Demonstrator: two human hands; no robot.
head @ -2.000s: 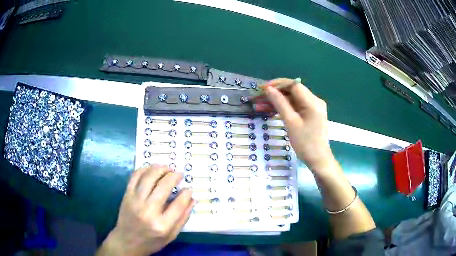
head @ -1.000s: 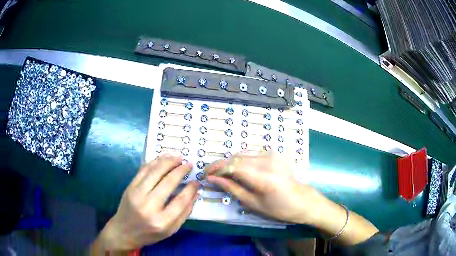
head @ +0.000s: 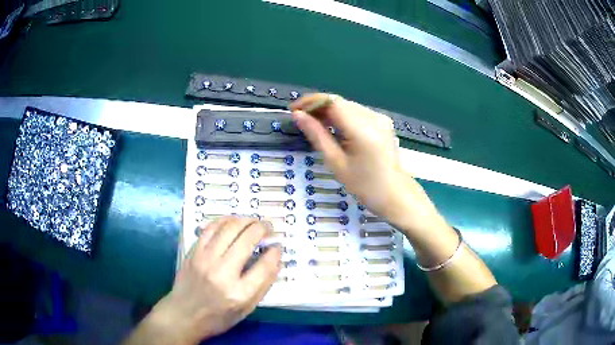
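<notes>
A white panel (head: 297,290) with rows of dumbbell-like pairs of small round metal parts lies in front of me. A dark grey strip (head: 232,138) with round metal parts lies across the panel's top edge. My right hand (head: 357,148) is over the strip's right part and hides it, with thumb and index fingertips close together; whether they hold a part or tool cannot be told. My left hand (head: 226,273) rests on the panel's lower left, fingers bent over the rows; its fingertips' contact is unclear.
More grey strips (head: 239,90) lie on the green belt behind the panel. A black-edged tray of glittering silver parts (head: 57,178) is at left. A red bin (head: 554,222) and a smaller parts tray (head: 587,239) are at right. Layered panels (head: 560,47) stand at top right.
My right hand has moved from the panel's lower middle up to the strip. My left hand stays at the panel's lower left. The whole view has shifted somewhat.
</notes>
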